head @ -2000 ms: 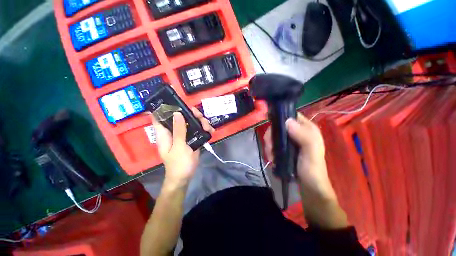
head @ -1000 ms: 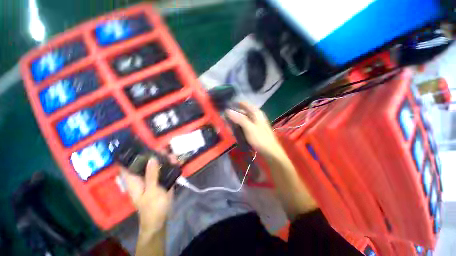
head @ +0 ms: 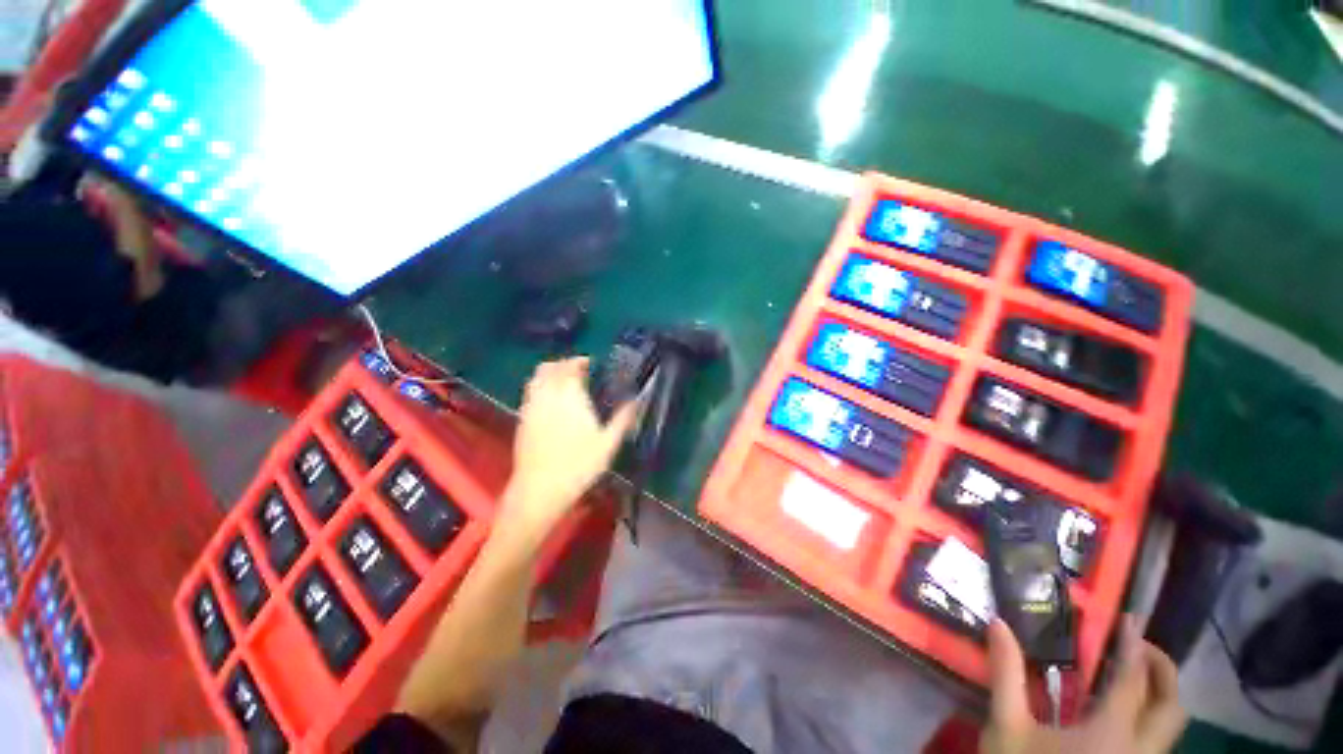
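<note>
A black phone on a cable (head: 1035,589), back up with a yellowish patch, lies over the right-column pockets of the red tray (head: 879,567). A white plug (head: 1053,686) is at its lower end. My right hand (head: 1087,700), cut off by the bottom edge, has fingers either side of the plug; its grip is unclear. My left hand (head: 567,435) is at another black phone (head: 625,368), fingers and thumb spread at its near side. A black scanner (head: 678,386) lies beside that phone. The tray holds blue-screened phones (head: 869,368), back-up phones (head: 1049,427) and a white label (head: 825,508) in a phoneless pocket.
A monitor (head: 442,118) stands at upper left. A second red tray (head: 280,648) of back-up phones is below the bench edge at left, with more trays (head: 74,575) farther left. A dark scanner (head: 1200,552) and mouse (head: 1296,631) are at right.
The view has swung left. My left hand has let go of the cabled phone and moved to the left-side phone. My right hand has left the scanner and come to the cabled phone.
</note>
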